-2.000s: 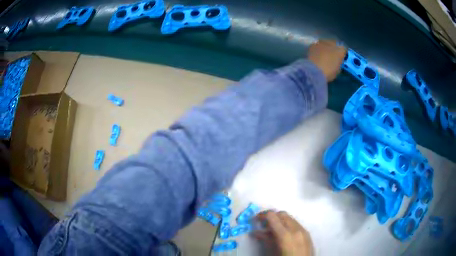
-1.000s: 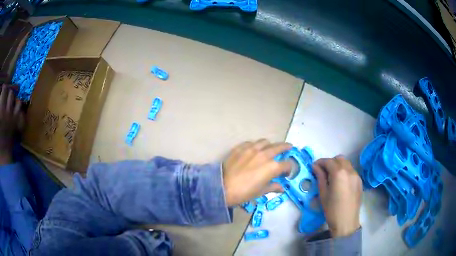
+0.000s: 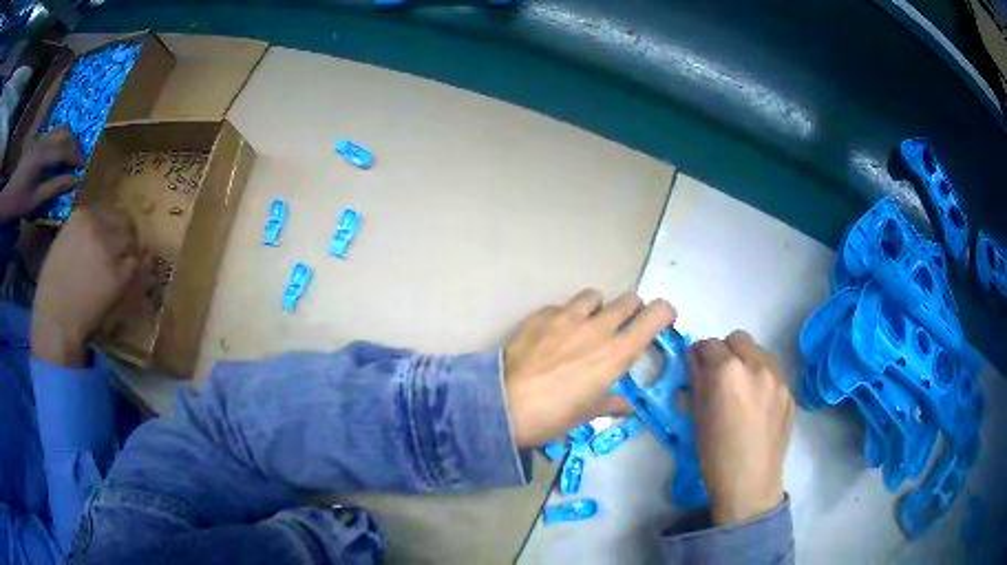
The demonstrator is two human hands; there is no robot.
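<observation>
My left hand [image 3: 580, 370] grips the upper left part of a blue controller shell [image 3: 666, 414], which is held tilted above the white board. My right hand [image 3: 742, 425] is at the shell's right side, its thumb and fingers pinched against it; whether a small piece is between them is hidden. Several small blue clips [image 3: 572, 475] lie just below and left of the shell, partly covered by my left hand. A heap of overlapping blue shells [image 3: 900, 331] lies to the right of my right hand.
Four-sided open cardboard box [image 3: 204, 248] with small brownish bits stands at left, a neighbour's hand in it. Another hand reaches into a box of small blue parts [image 3: 94, 94]. Several loose clips [image 3: 346, 233] lie on the beige board [image 3: 475, 199]. The green belt [image 3: 618, 77] carries shells beyond.
Since the first frame, my left arm has come back from the belt and both hands are at a shell. Lately they barely moved; another clip lies at left and the neighbour's hands reach into both boxes.
</observation>
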